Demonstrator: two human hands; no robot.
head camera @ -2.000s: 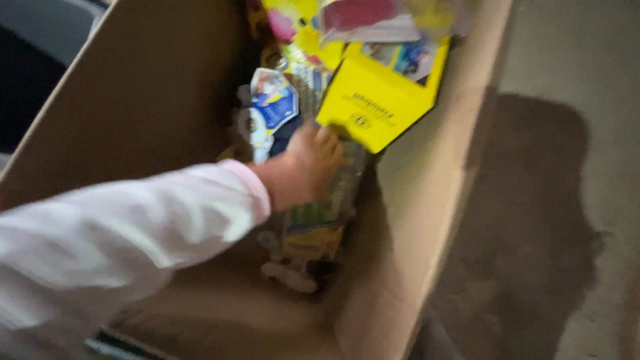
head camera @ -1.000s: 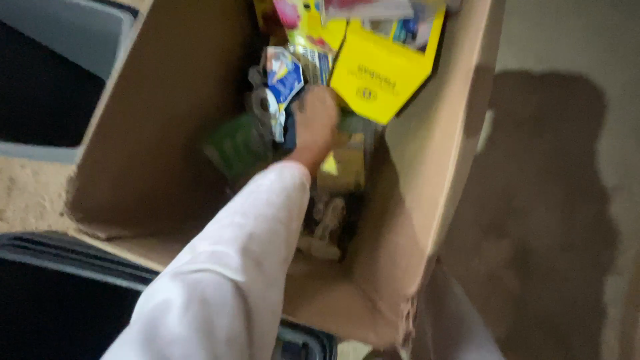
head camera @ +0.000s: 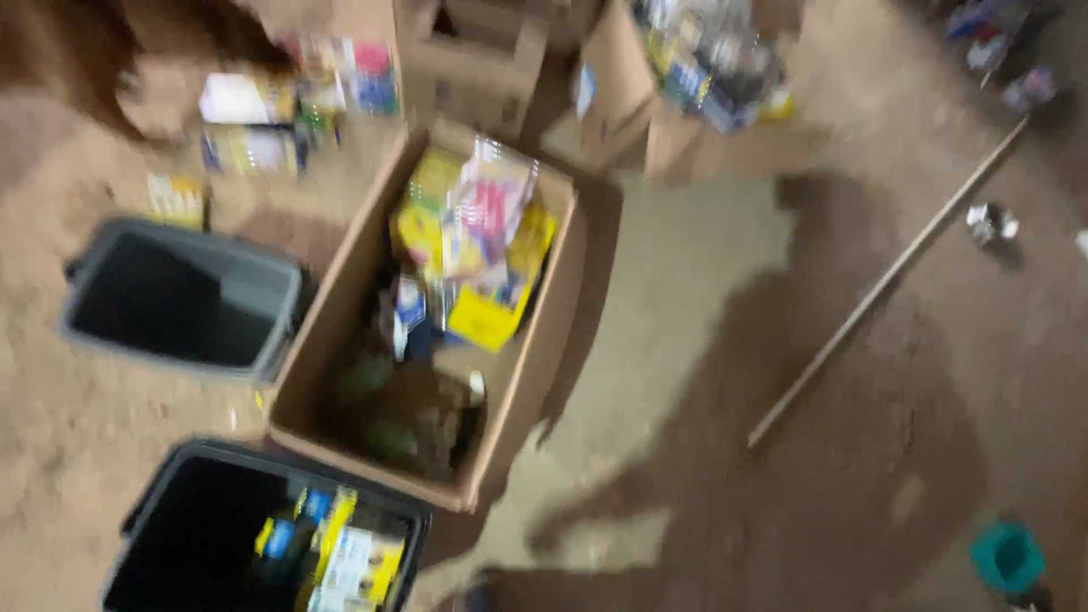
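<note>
Neither of my hands shows in the blurred head view. In the middle stands a long open cardboard box (head camera: 531, 374). Toward its far end lie a yellow printed package (head camera: 486, 316) and a clear plastic pack with pink contents (head camera: 486, 208). A blue and white packet (head camera: 410, 308) rests near the box's left wall. Dim, blurred items lie at its near end, too unclear to name.
Left of the box are a grey plastic bin (head camera: 289, 327) and a black bin (head camera: 191, 527) holding yellow and blue packages. Another carton (head camera: 616, 93) with mixed packaging stands beyond. A thin stick (head camera: 888, 280) and a teal object (head camera: 1007, 557) lie on the right.
My hand and white sleeve, over the box contents in the earlier frames, are out of view. The view has swung to show much more of the floor.
</note>
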